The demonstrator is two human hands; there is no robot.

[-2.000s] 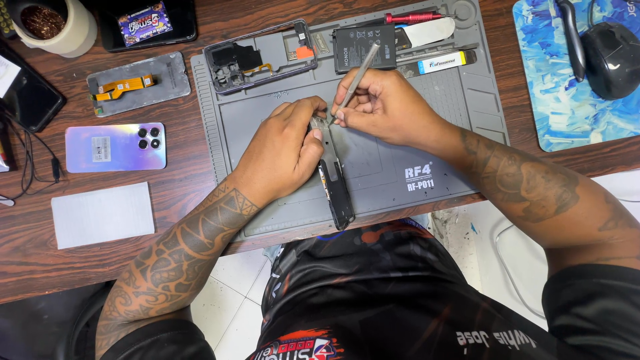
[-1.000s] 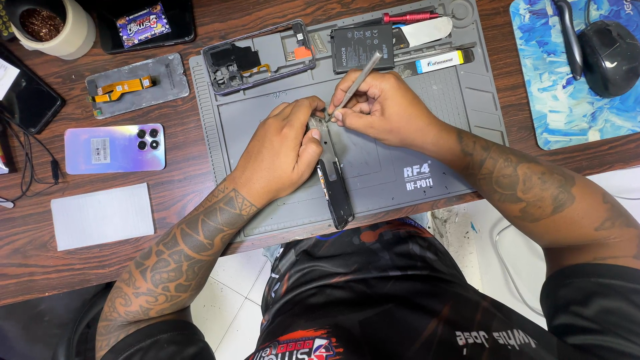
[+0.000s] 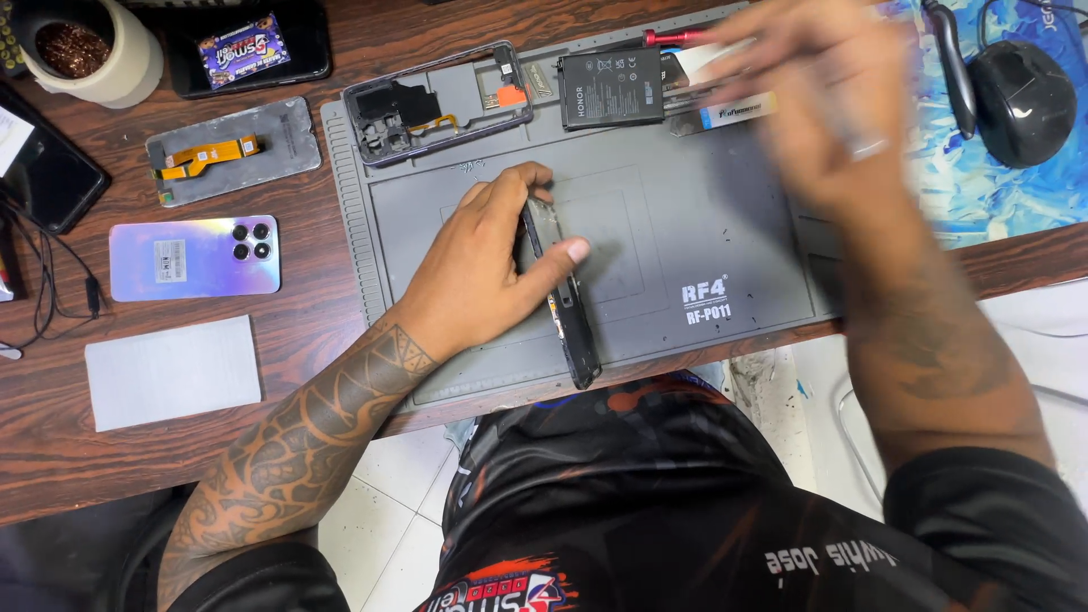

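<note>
My left hand (image 3: pixel 497 263) grips a dark phone frame (image 3: pixel 574 327), tilted on its edge near the front of the grey repair mat (image 3: pixel 501 357). Blurred by motion, my right hand (image 3: pixel 824 110) is raised over the mat's back right; a thin tool seems to be among its fingers, but the blur hides the grip. Below and left of that hand lies a black Honor battery (image 3: pixel 612 87). A red-handled tool (image 3: pixel 671 37) lies behind the battery. An opened phone housing (image 3: pixel 438 102) rests at the mat's back left.
Left of the mat lie a removed screen panel with an orange flex cable (image 3: pixel 212 155), a purple phone back cover (image 3: pixel 191 257) and a folded white cloth (image 3: pixel 174 372). A black phone (image 3: pixel 297 42) and a white pot (image 3: pixel 136 64) stand behind. A black mouse (image 3: pixel 1020 102) is at right.
My right hand has moved away from the phone frame, up and to the right. My left hand still holds the frame, and its thumb now lies across it.
</note>
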